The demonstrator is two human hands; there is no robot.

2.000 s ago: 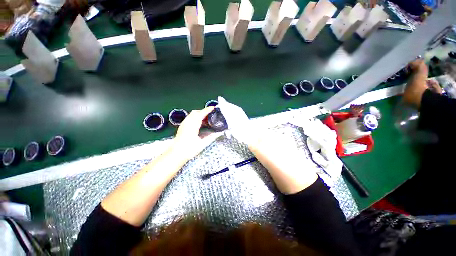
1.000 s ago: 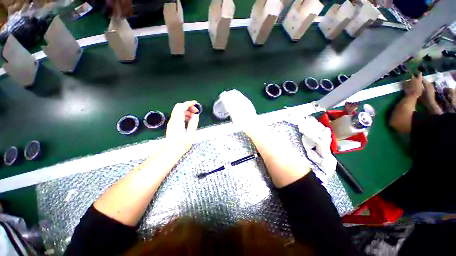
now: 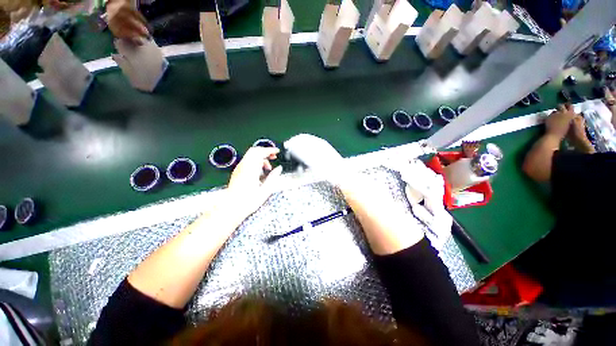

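Note:
A dark round lens-like unit point(image 3: 289, 163) is between my hands, partly hidden by the fingers. My right hand point(image 3: 316, 159), in a white glove, is closed on it. My left hand point(image 3: 251, 177) is bare, just left of it, with thumb and fingertips apart and nothing visible between them. Another black unit with a pale ring point(image 3: 265, 144) stands on the belt behind my left fingers. More stand to the left, one of them here point(image 3: 223, 156). A thin black stick with a pale band point(image 3: 311, 224) lies on the bubble wrap below my hands.
The green belt point(image 3: 182, 121) has a white edge rail point(image 3: 115, 221). Upright cartons point(image 3: 277, 40) line the far side. At right are a red tray point(image 3: 481, 192) with a bottle, a white cloth heap point(image 3: 427, 196), a slanting post point(image 3: 513, 78) and another person's arms point(image 3: 546, 145).
A second ago my hands were apart, the left holding a small dark round piece, the right at a unit on the belt. They are closer together now. Units left of my hands have shifted left.

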